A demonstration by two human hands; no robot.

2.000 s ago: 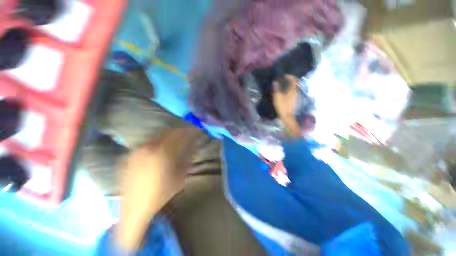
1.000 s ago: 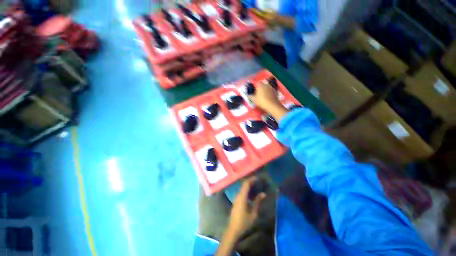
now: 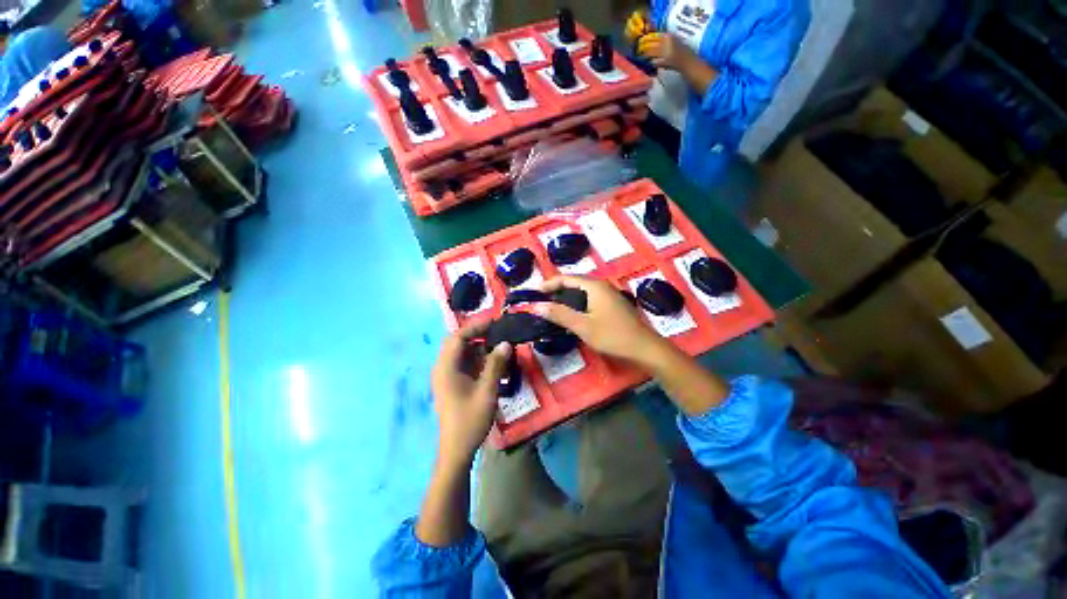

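Note:
My left hand (image 3: 466, 392) and my right hand (image 3: 603, 322) hold a black smartwatch (image 3: 521, 331) between them, above the left half of the orange-red turnover tray (image 3: 585, 403). The tray lies in front of me with two rows of pockets. Most pockets hold a black watch on a white card, such as the watch (image 3: 713, 276) at the right. One far-row pocket shows only its white card (image 3: 605, 235). My hands partly hide the near-left pockets and the watches in them.
A stack of similar trays (image 3: 515, 135) with black watches stands beyond, on the green table (image 3: 749, 254). Clear plastic film (image 3: 568, 176) lies between. A person in a blue smock (image 3: 749, 47) stands behind. Open cartons (image 3: 936, 304) are at right, a tray trolley (image 3: 117, 234) at left.
My right hand has moved from the tray's far right pockets to its left half. My left hand has come up over the tray's near-left side. Both now hold a watch, and one far-row pocket is empty of its watch.

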